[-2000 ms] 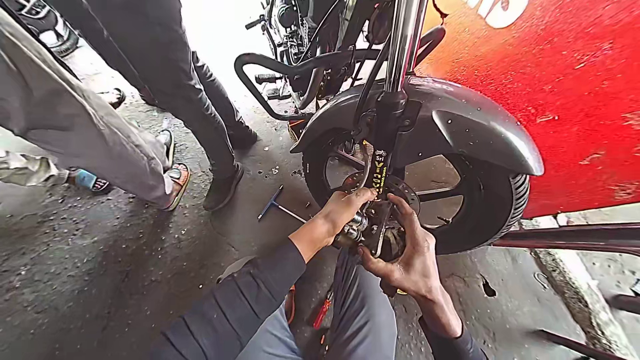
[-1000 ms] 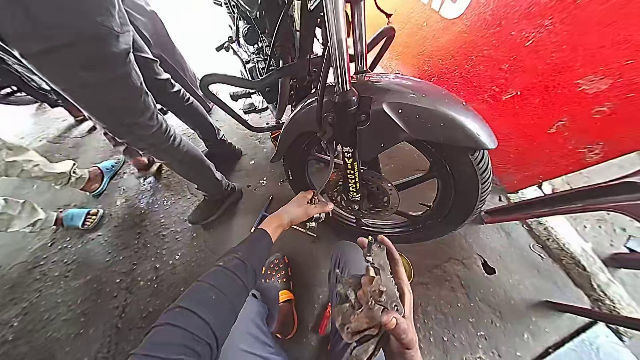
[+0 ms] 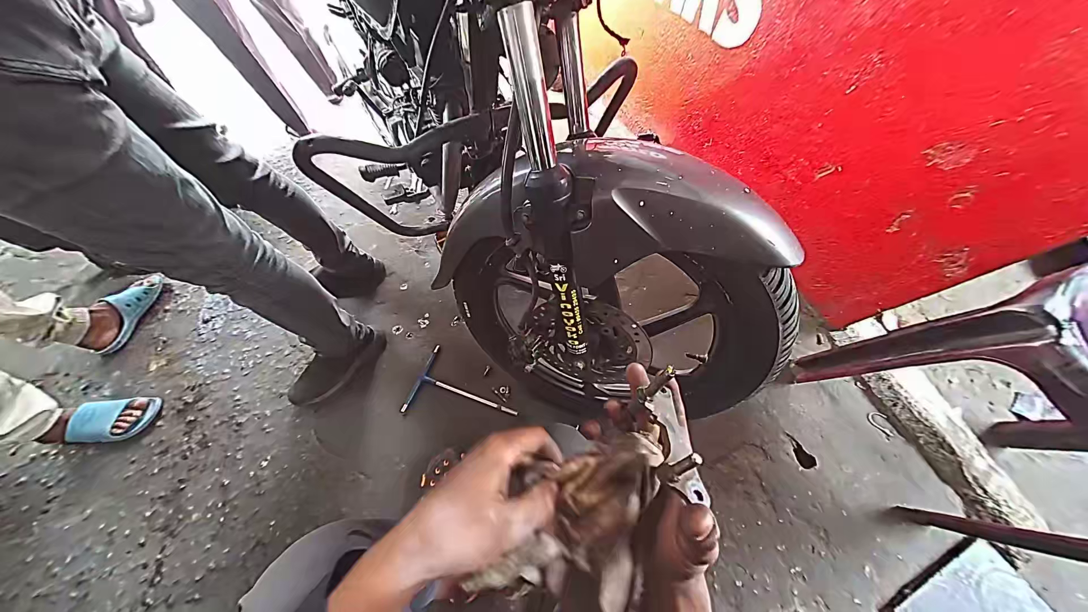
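Note:
My left hand grips a dirty brown rag, blurred, against a metal bracket with pins, which looks like a brake caliper bracket. My right hand holds that bracket from the right, its fingers partly hidden behind rag and metal. Beyond my hands stands a motorcycle's front wheel with a brake disc and a fork leg bearing writing. A dark part, perhaps the caliper, is at the disc's left side.
A blue T-handle wrench lies on the ground left of the wheel, near small loose parts. People stand at left, one in dark shoes, another in blue sandals. A red wall and a dark red plastic chair are at right.
My left hand has left the wheel's hub area and come to the rag at the bracket. Both hands were at the hub two seconds ago; the bracket is now away from it.

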